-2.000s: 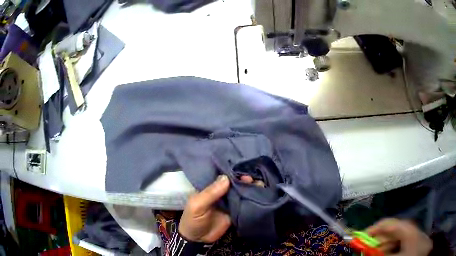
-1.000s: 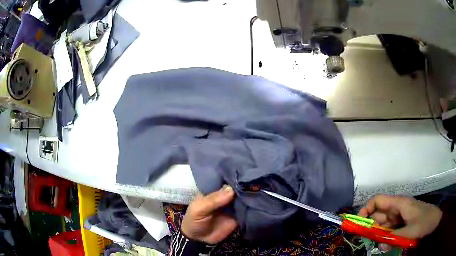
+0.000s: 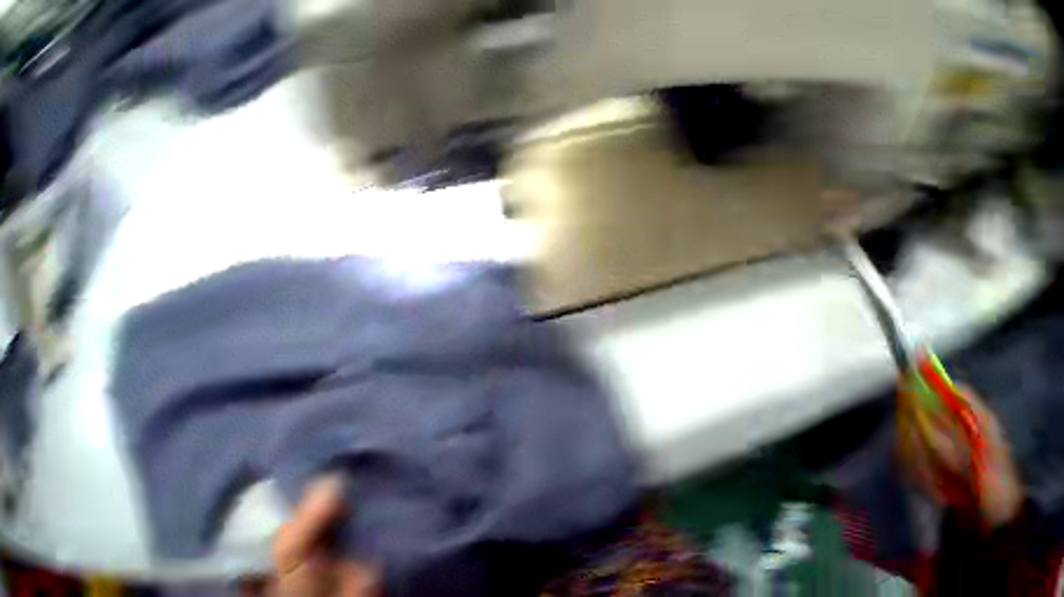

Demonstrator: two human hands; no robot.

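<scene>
The picture is blurred. The grey-blue garment panel lies on the white table's front part and hangs over its edge. My left hand grips the panel at its near edge, thumb on top; the hand is partly cut off by the bottom of the picture. My right hand, at the far right, holds the scissors by the red handle, green at the pivot. Their blades point up and away, over the right part of the table, apart from the panel. The pocket opening cannot be made out.
The sewing machine stands beyond the panel, with its pale bed below the head. More grey cloth lies at the back left. Blurred strips are at the left edge. Dark things lie by the scissor tips.
The view has swung to the right and blurred. My right hand has moved the scissors off the panel, up and right, blades now pointing away. My left hand still grips the panel.
</scene>
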